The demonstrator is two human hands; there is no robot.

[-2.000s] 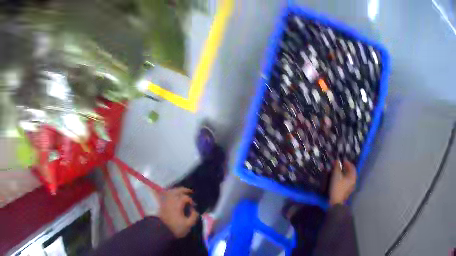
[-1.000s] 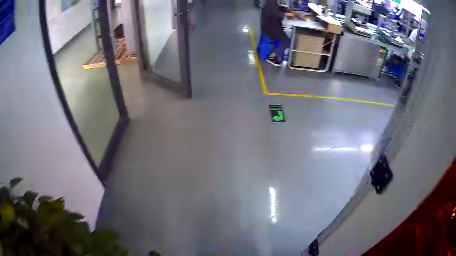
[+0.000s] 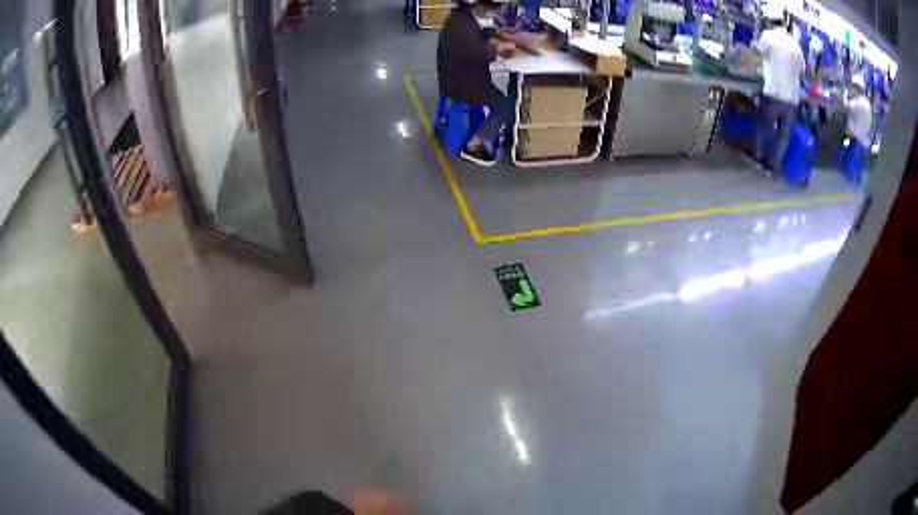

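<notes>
My left hand shows only as a small blurred patch at the bottom edge, beside a dark sleeve. It is cut off, so its fingers and anything in it cannot be told. My right hand is out of the picture. Grey glossy floor lies in front of me. A black floor sign with a green arrow lies on it near the middle, just below the corner of a yellow line.
An open glass door and a dark frame stand left. A person sits on a blue stool at a bench. Two people in white stand far right, by machines. A dark red surface borders the right edge.
The view has left the blue bin of black parts and turned to the open floor. Since then the floor sign and bench have shifted left, and my left hand has entered at the bottom.
</notes>
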